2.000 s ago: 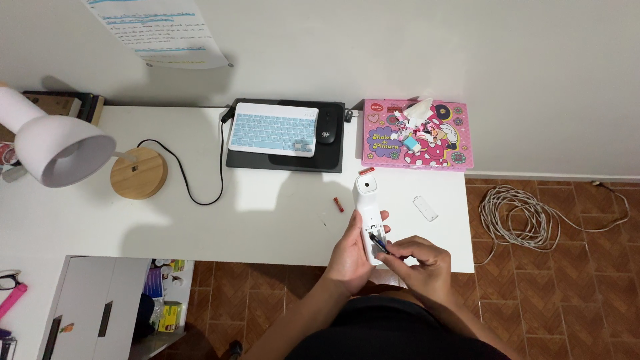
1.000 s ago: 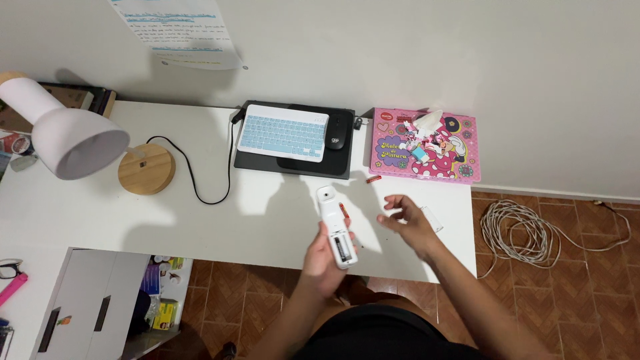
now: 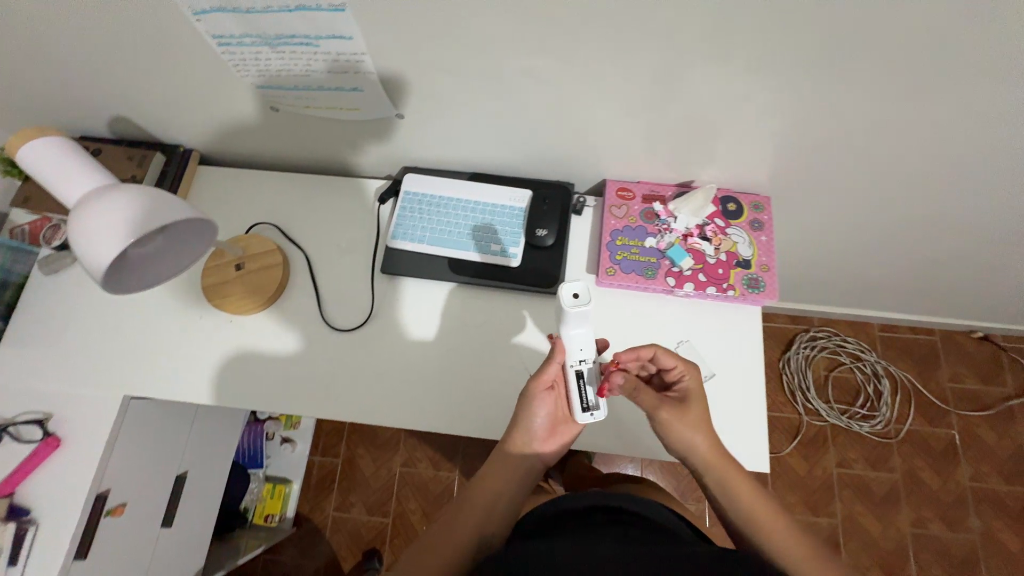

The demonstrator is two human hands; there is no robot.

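Note:
My left hand (image 3: 546,404) holds a white handheld device (image 3: 579,344), perhaps an infrared thermometer, with its battery compartment facing up. One black battery (image 3: 582,390) lies in the compartment, and the space beside it is open. My right hand (image 3: 660,392) pinches a red battery (image 3: 606,384) between thumb and fingers, right at the compartment's right side; whether it touches the device cannot be told. A white battery cover (image 3: 694,360) lies on the desk just beyond my right hand, partly hidden by it.
A pink painting case (image 3: 640,276) with tissue and scraps on top stands against the wall. Left of it, a light-blue keyboard (image 3: 460,220) and black mouse (image 3: 543,224) rest on a black laptop-like slab (image 3: 432,278). A lamp (image 3: 144,232) and cable stand farther left.
My right hand has moved from beside the device, over the desk near a red battery, to the compartment, with a red battery in its fingers. Two seconds ago it held a dark item at the compartment.

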